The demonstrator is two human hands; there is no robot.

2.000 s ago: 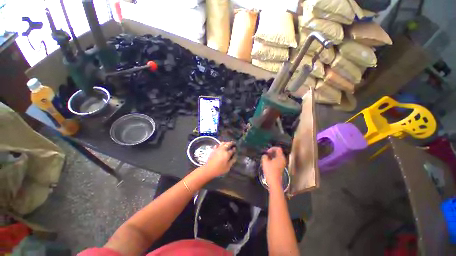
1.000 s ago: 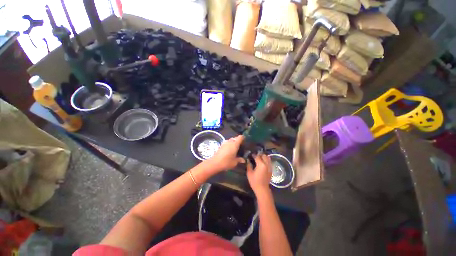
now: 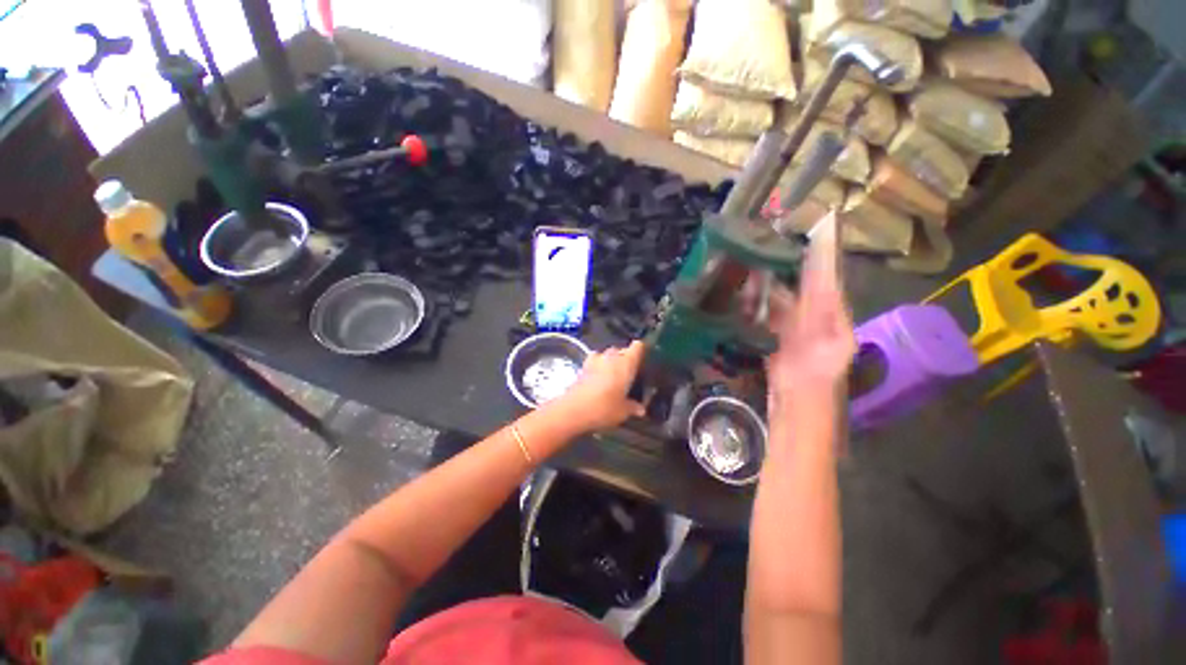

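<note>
The green hand press [image 3: 709, 292] stands at the right end of the table, its metal lever [image 3: 793, 130] slanting up. My left hand [image 3: 611, 387] is at the foot of the press, fingers bent at the fixture; whether it holds a part is hidden. My right hand [image 3: 813, 331] is raised and blurred in front of the side board, right of the press body; its fingers are unclear. The left parts bowl [image 3: 546, 372] and right parts bowl [image 3: 727, 439] hold small silvery pieces.
Black plastic parts [image 3: 455, 182] are heaped behind an upright smartphone [image 3: 561, 279]. Two steel bowls, idle presses and an orange bottle [image 3: 143, 240] are at left. The side board [image 3: 822, 260] stands right of the press. An open sack [image 3: 592, 546] is below the table edge.
My right hand has left the fixture and right bowl area and moved up and right beside the press. My left hand has stayed at the press foot. The view has shifted slightly.
</note>
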